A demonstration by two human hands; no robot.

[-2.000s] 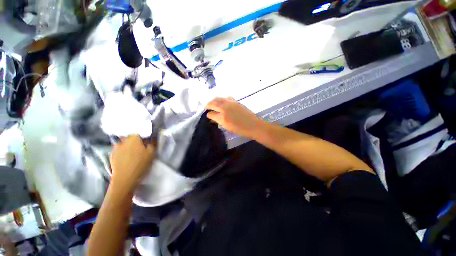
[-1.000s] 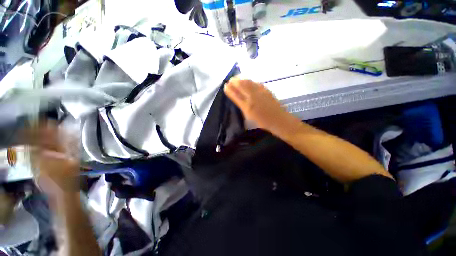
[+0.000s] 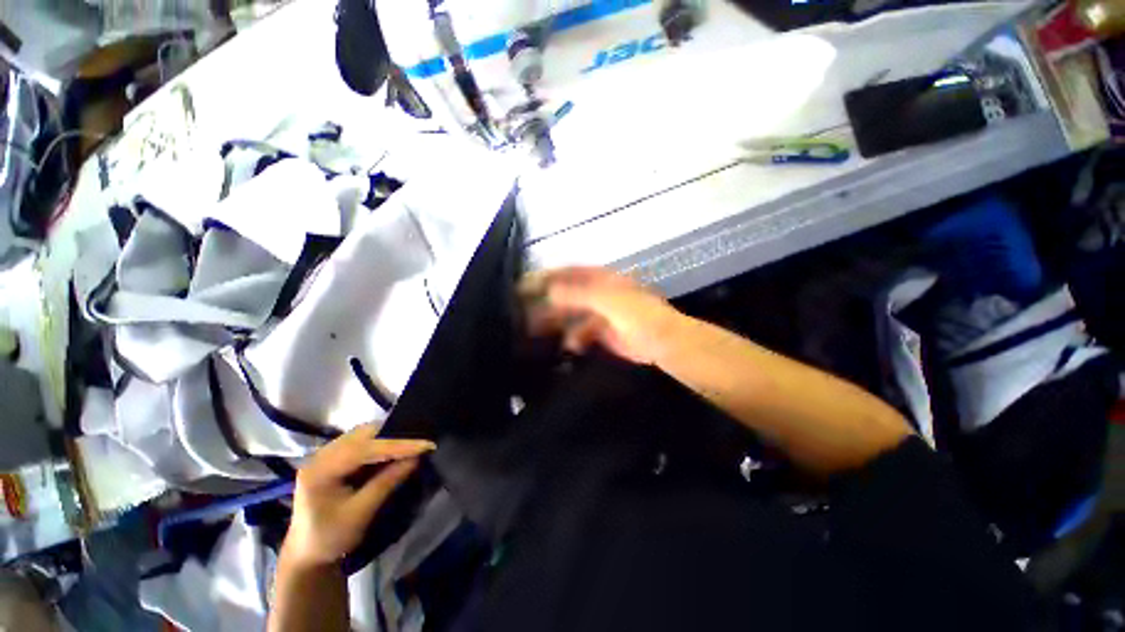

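A black garment panel (image 3: 457, 340) runs from the presser foot (image 3: 533, 138) down over the table's front edge, beside a white-grey panel (image 3: 383, 278). My left hand (image 3: 339, 494) pinches the black panel's lower left edge between thumb and fingers. My right hand (image 3: 598, 315) is blurred at the black panel's right side, below the needle area; its fingertips are unclear against the dark cloth, and its grip cannot be told. The white sewing machine head (image 3: 728, 74) has a blue stripe.
White-grey pieces with black strips (image 3: 222, 266) are heaped left of the needle. Yellow-green and blue snips (image 3: 799, 151) and a black flat rectangle (image 3: 913, 114) lie at the right. A ruler strip (image 3: 728, 235) follows the front edge. More pieces (image 3: 1012, 333) lie at lower right.
My left hand has come from the far left to the black panel's lower edge. My right hand has moved down, away from the presser foot. The camera view has shifted.
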